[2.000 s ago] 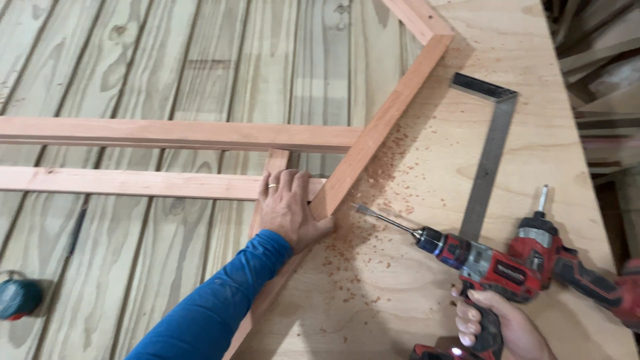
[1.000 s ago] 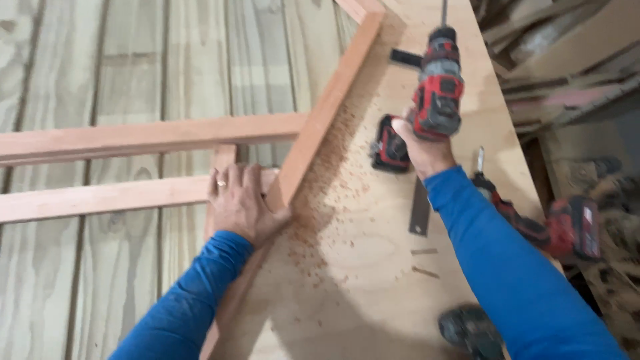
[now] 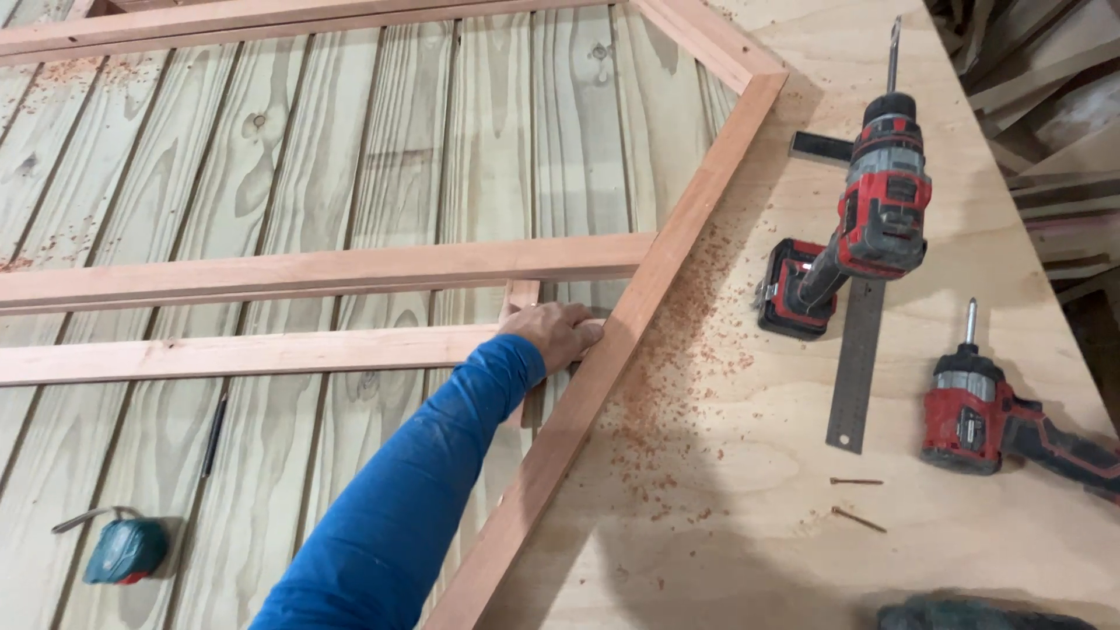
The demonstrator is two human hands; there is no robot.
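My left hand [image 3: 553, 332], in a blue sleeve, grips the end of a pale wooden strip [image 3: 262, 354] where it meets the slanted wooden frame rail [image 3: 604, 367]. A short wooden piece [image 3: 522, 293] shows just behind the fingers. Above runs a parallel wooden rail [image 3: 350, 267]. My right hand is out of view. A red and black cordless drill [image 3: 884, 197] with a long bit lies at the right, over the steel blade of a square [image 3: 856, 376]. Below and right of it is a red cordless impact driver [image 3: 967, 411]. Two screws [image 3: 857, 480] lie near the blade's end.
Grooved wooden boards [image 3: 394, 175] lie under the frame. On them are a green tape measure [image 3: 131, 549] and a dark pencil [image 3: 213, 436]. Shavings cover part of the plywood sheet [image 3: 752, 542]. A dark object [image 3: 971, 614] sits at the bottom edge. Wood offcuts [image 3: 1059, 131] lie beyond the sheet's right edge.
My right hand has let go of the drill and left the view; the drill now lies on the plywood over the square. My left hand stays at the joint, and the view has shifted.
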